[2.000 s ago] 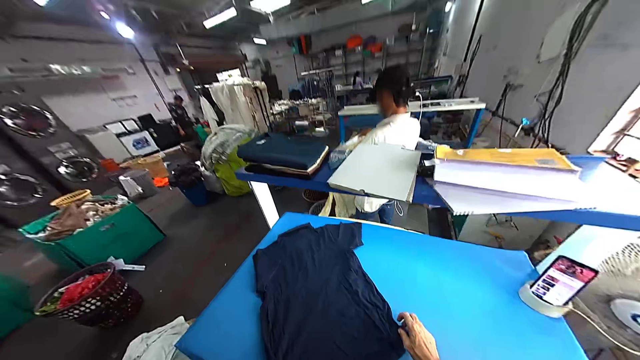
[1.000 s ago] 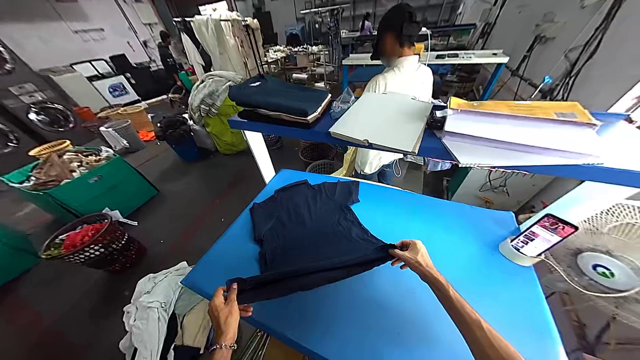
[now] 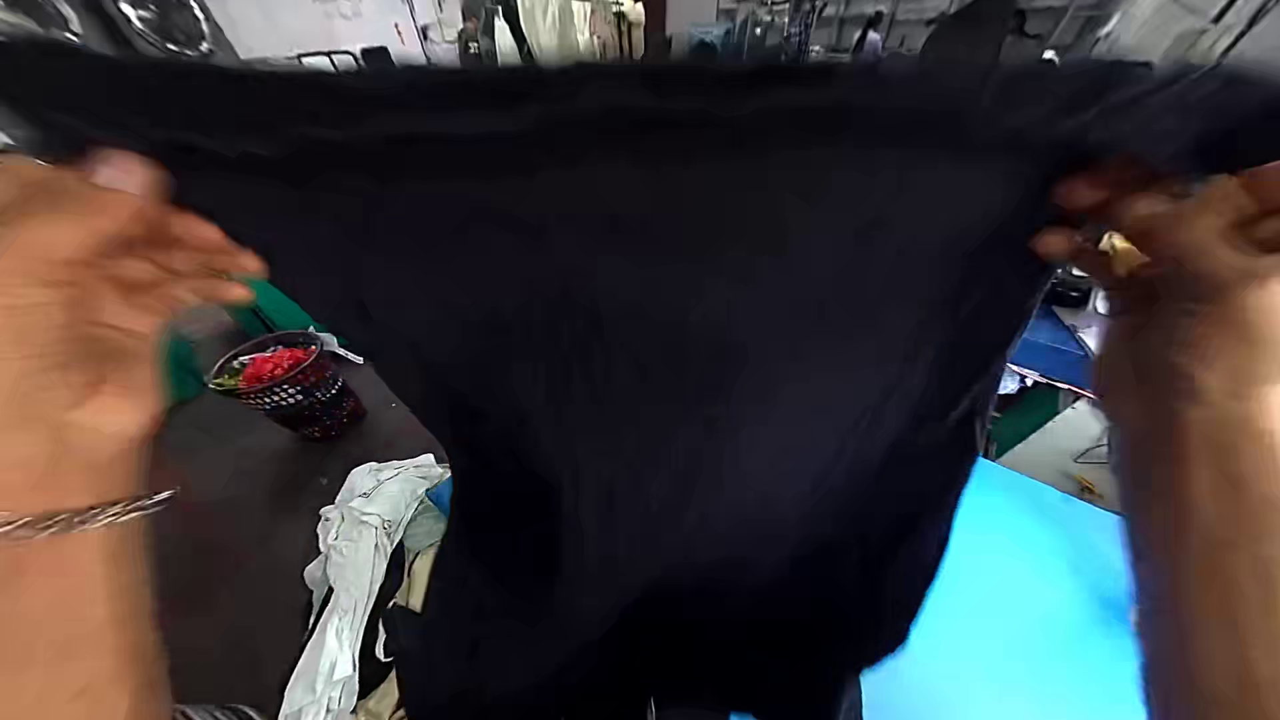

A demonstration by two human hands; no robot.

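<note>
A dark navy T-shirt [image 3: 680,360] hangs spread and upright close in front of the camera, filling the middle of the head view. My left hand [image 3: 120,270], with a chain bracelet at its wrist, grips the cloth near the upper left. At the upper right my right hand [image 3: 1150,230], with a gold ring, pinches the shirt's other side. Both hands are blurred. Behind and below the shirt, part of the bright blue tabletop [image 3: 1020,600] shows at the lower right; the cloth hides the rest of it.
A dark perforated basket [image 3: 300,400] with red cloth stands on the floor at the left. Pale garments [image 3: 360,560] lie heaped at the table's left. The blue shelf [image 3: 1050,345] shows behind my right wrist. Hanging clothes and a distant person are at the top.
The shirt lay on the blue table in both earlier frames; it is now lifted off and held up. My left hand, out of view two seconds ago, took hold of its near edge one second ago.
</note>
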